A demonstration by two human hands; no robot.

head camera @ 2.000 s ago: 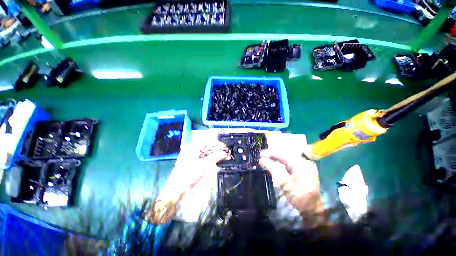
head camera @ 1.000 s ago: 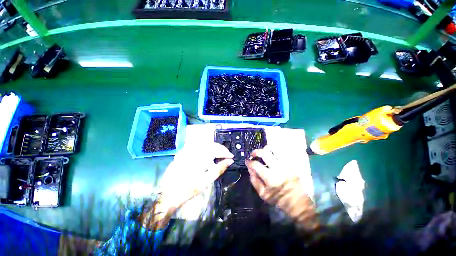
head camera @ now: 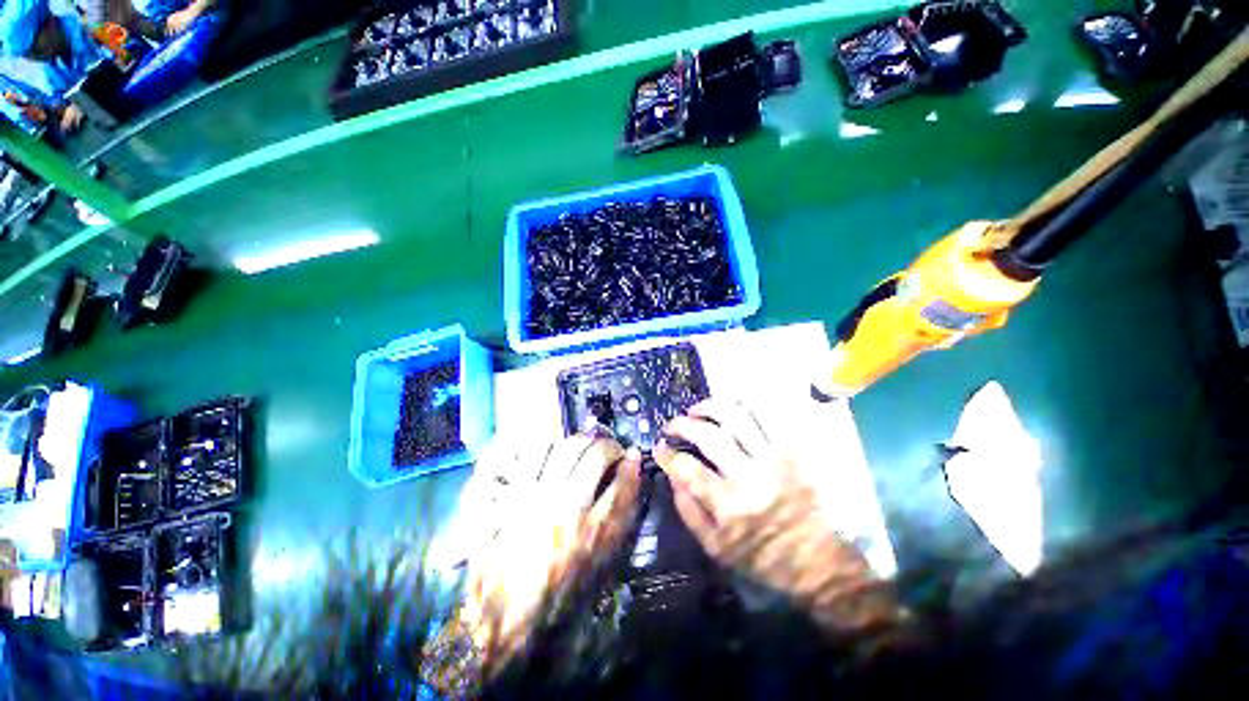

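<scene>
An open black housing (head camera: 633,377) lies on the white mat (head camera: 808,363) in front of me, its far half showing small parts and its near half dark and partly covered. My left hand (head camera: 569,486) lies over the near left part of the far half, fingertips bent down into it. My right hand (head camera: 726,473) is beside it on the right, fingertips on the housing near the middle. The fingertips of both hands nearly meet. Whether they pinch a small part is too blurred to tell.
The large blue bin (head camera: 748,274) of black parts is behind the mat, the small blue bin (head camera: 367,418) of screws at left. The yellow electric screwdriver (head camera: 931,308) hangs at right above a white cloth (head camera: 997,473). Waiting housings (head camera: 208,459) are at left and far side; a parts tray (head camera: 452,48) is beyond.
The view has tilted and shifted. Since two seconds ago, both hands have moved inward from the housing's sides to its near middle, fingertips close together.
</scene>
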